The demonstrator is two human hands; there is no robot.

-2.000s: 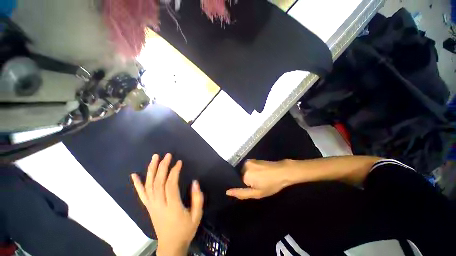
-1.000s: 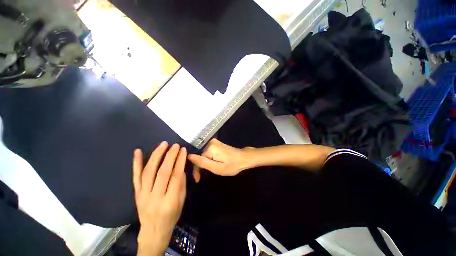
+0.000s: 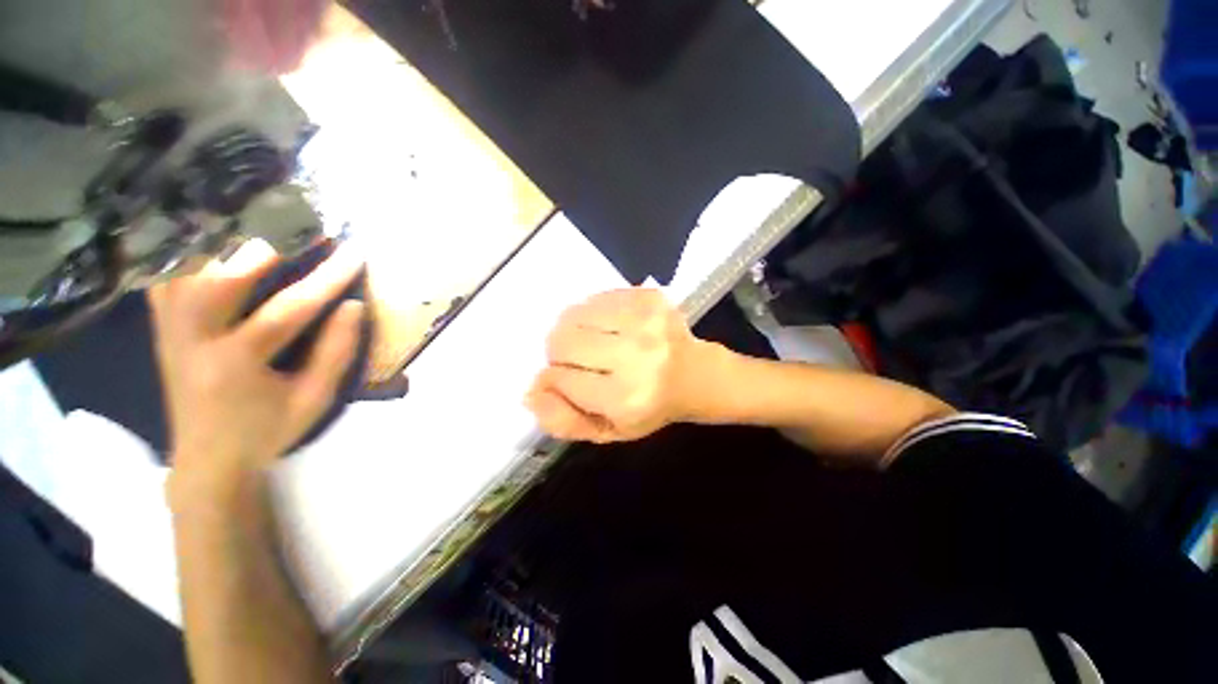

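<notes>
The black cut panel (image 3: pixel 104 350) lies bunched below the machine head (image 3: pixel 200 167). It shows on both sides of my left hand (image 3: pixel 254 341) and between its fingers. My left hand is slightly blurred, its fingertips close to the bright needle area. Whether it grips the cloth or only presses on it cannot be told. My right hand (image 3: pixel 608 368) is curled into a fist over the table's front edge, with no cloth seen in it. The needle and presser foot are lost in glare.
Another black piece (image 3: pixel 628 120) with a concave end lies right of the bed plate (image 3: pixel 448 160). A black fabric heap (image 3: pixel 988 241) lies at right, near blue crates (image 3: pixel 1182 321). The measuring strip (image 3: pixel 761 254) runs along the table edge. Dark cloth (image 3: pixel 67 575) lies lower left.
The panel and my left hand have moved up and left to the machine head, uncovering white table. My right hand has left the panel's edge and closed into a fist. The view has shifted.
</notes>
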